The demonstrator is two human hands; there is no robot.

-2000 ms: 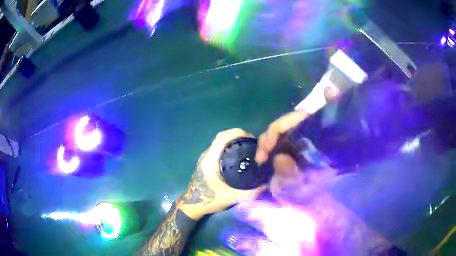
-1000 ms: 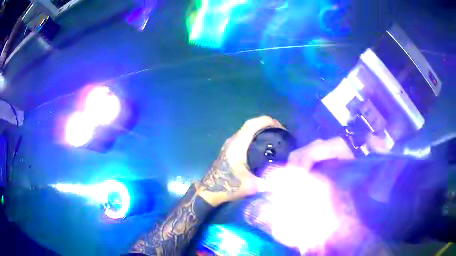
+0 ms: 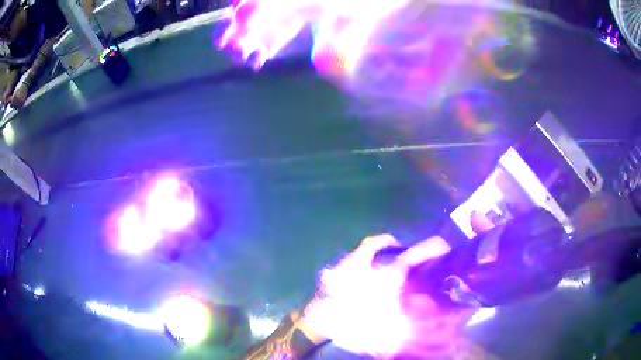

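Observation:
My left hand (image 3: 355, 299) is at the lower middle, washed out by flare. Its fingers are curled round a black lamp housing (image 3: 389, 256), of which only a dark sliver shows between the fingers. My right hand (image 3: 430, 299) is beside it on the right, blurred and pink with glare, with a finger reaching across at the housing. A dark blurred shape lies right of it; I cannot tell if it is a driver in the hand. The screw feeder (image 3: 540, 188) stands at the right, partly covered by the dark blur.
Two glowing lamp units (image 3: 154, 214) are at the left, close together. Another lit lamp (image 3: 186, 320) lies at the lower left. Strong pink-white flare covers the top middle. A rail and shelf (image 3: 176, 29) run along the far left edge. A fan (image 3: 627, 24) is at the top right.
The view has shifted, so both hands appear lower in the picture. The left hand's fingers and the glare now cover most of the housing's round end, which showed before.

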